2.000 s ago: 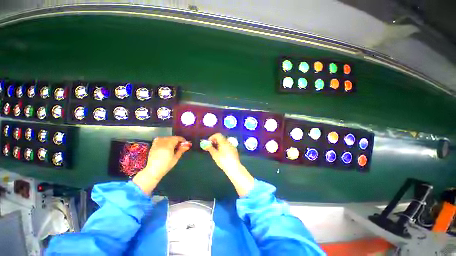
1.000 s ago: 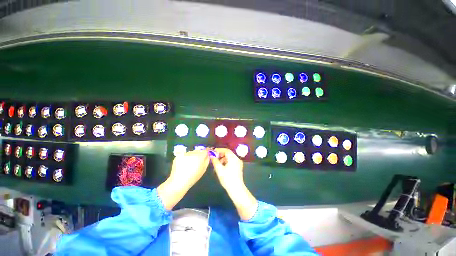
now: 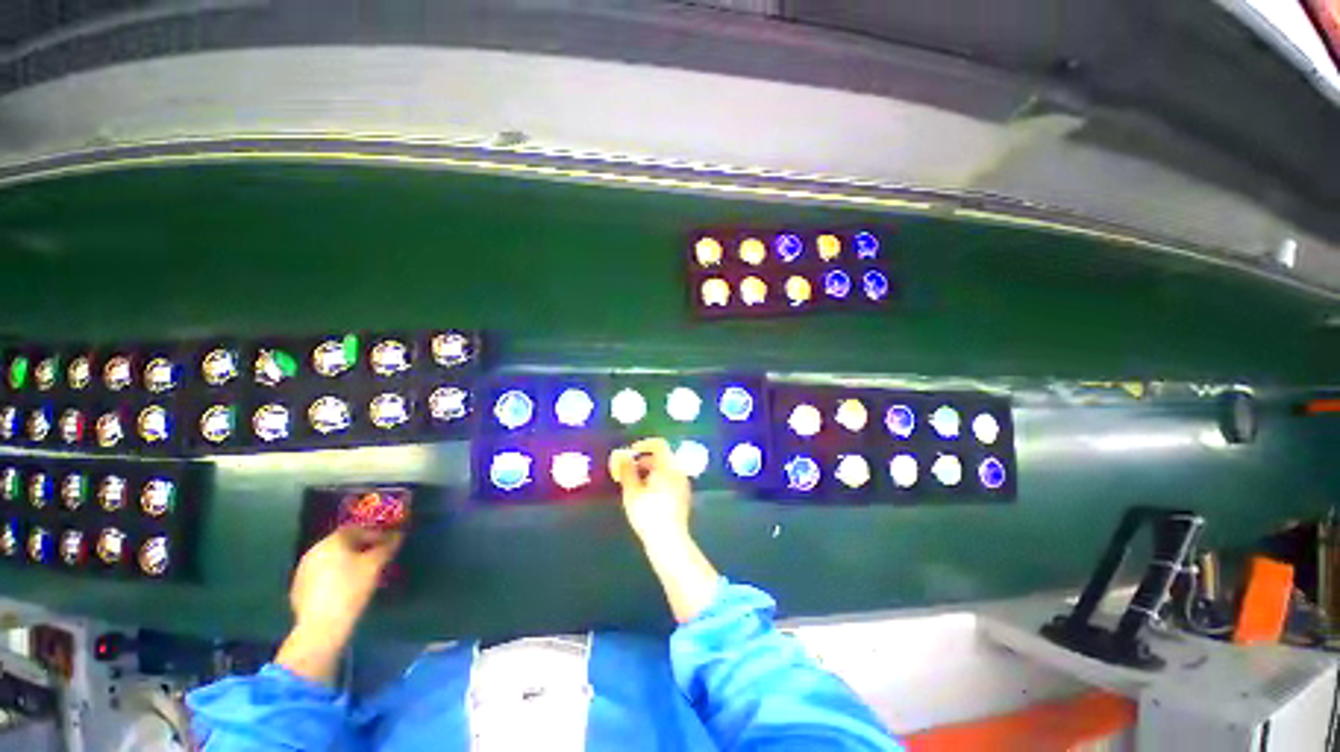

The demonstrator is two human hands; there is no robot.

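Note:
My right hand is over the lower row of the middle ten-place tray, its fingertips at a round unit in the middle of that row; the fingers partly hide the unit. My left hand is at the small black parts box, its fingertips at the tangled red-pink mass. Whether the left fingers pinch a piece cannot be told. The other round units in the middle tray show white, blue and pinkish faces.
A ten-place tray adjoins on the right. Another tray lies farther back on the green belt. Trays with metallic-faced units lie at left. A black stand and an orange object are at the near right.
The hands were together over the middle tray and are now apart, the left at the parts box. The rear tray has shifted left in view, and the unit colours differ.

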